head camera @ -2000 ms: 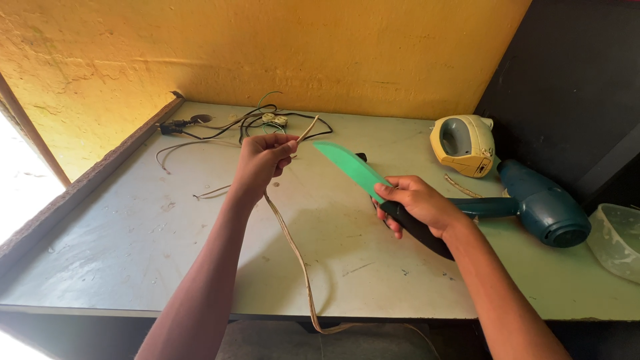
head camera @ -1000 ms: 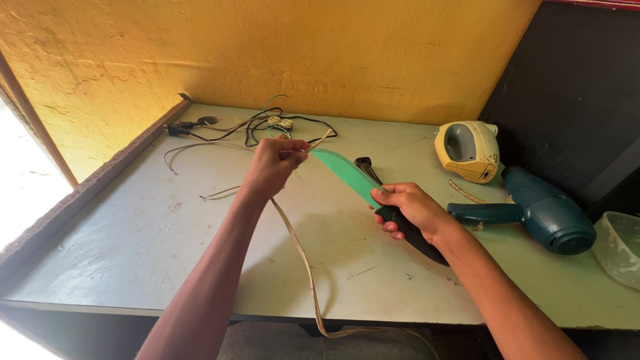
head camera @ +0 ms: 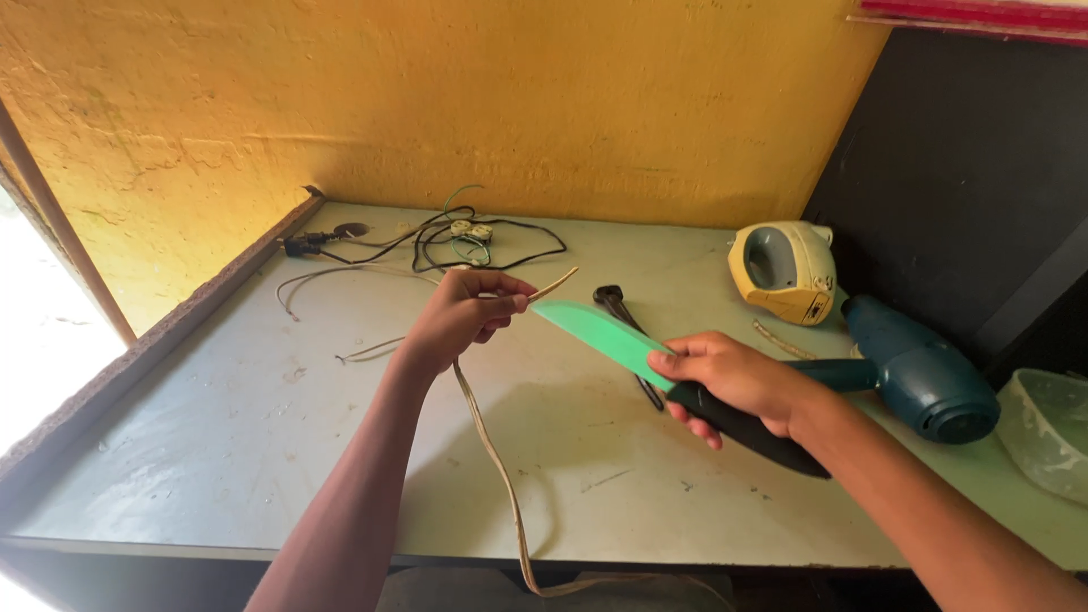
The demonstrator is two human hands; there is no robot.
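Observation:
Between thumb and fingers, my left hand (head camera: 472, 314) pinches a pale two-core electrical cord (head camera: 489, 438) whose short end sticks out to the upper right. The rest of the cord hangs from the hand over the front edge of the table. A knife with a green blade (head camera: 599, 338) and black handle is in my right hand (head camera: 735, 378), with the thumb on the blade near the handle. The blade's tip lies close beside the cord end; whether they touch I cannot tell. Behind the knife, a dark tool (head camera: 619, 304), partly hidden by the blade, lies on the table.
Black cables with a plug (head camera: 303, 246) and socket parts (head camera: 472, 229) lie near the yellow wall (head camera: 544, 110). At right are a yellow appliance housing (head camera: 795, 293), a teal hair dryer (head camera: 935, 378) and a clear plastic container (head camera: 1050, 433). A raised ledge (head camera: 161, 340) borders the table's left side.
The cord end, raised steeply two seconds ago, now slants lower to the right. More of the dark tool behind the knife shows. Both hands keep their hold.

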